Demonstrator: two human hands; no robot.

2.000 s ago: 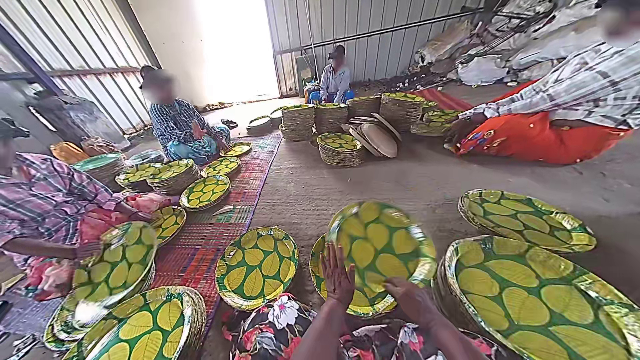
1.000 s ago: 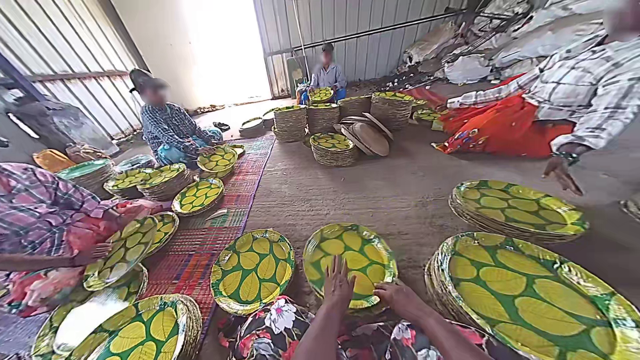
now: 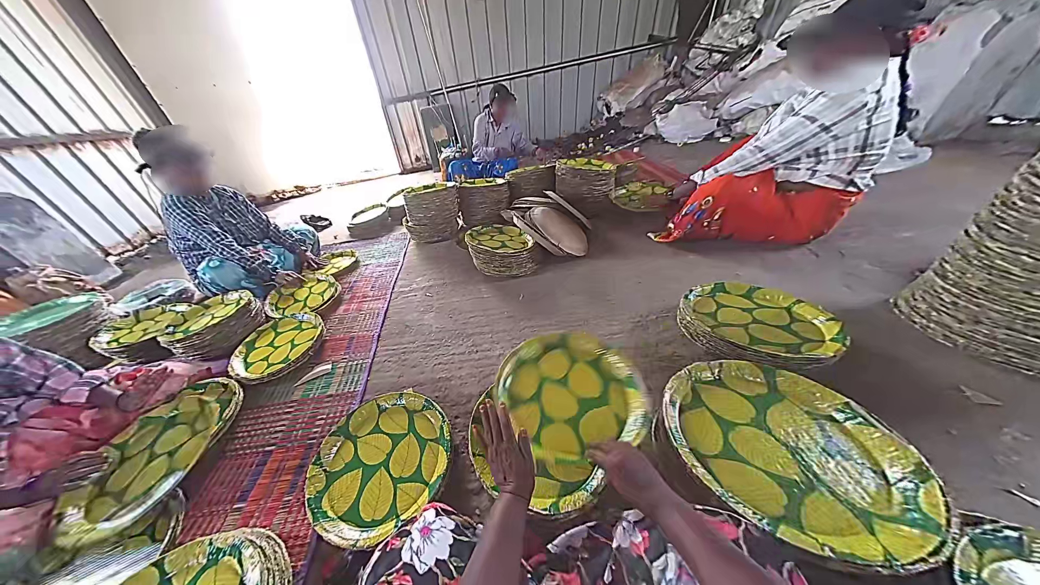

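Note:
A round green plate with a yellow leaf print [image 3: 573,394] is raised and slightly blurred above a stack of like plates [image 3: 561,497] by my lap. My right hand [image 3: 630,471] grips its lower right rim with bent fingers. Flat and with fingers spread, my left hand [image 3: 508,459] lies against its lower left edge; whether it bears any weight cannot be told. Left of the stack lies another leaf-print plate [image 3: 378,470]. To the right stands a pile of larger leaf-print plates [image 3: 804,463].
A person at the left front handles a plate [image 3: 150,455]. Others sit at the back left [image 3: 219,227], back centre [image 3: 494,138] and right [image 3: 788,162]. Plate stacks [image 3: 501,248] stand mid-floor, a tall one [image 3: 987,268] at the right. A woven mat [image 3: 280,439] runs along the left.
A plate is now raised off the stack in my right hand; one second ago both hands lay on the stack's top plate. The person at the right has turned and reaches toward the back stacks.

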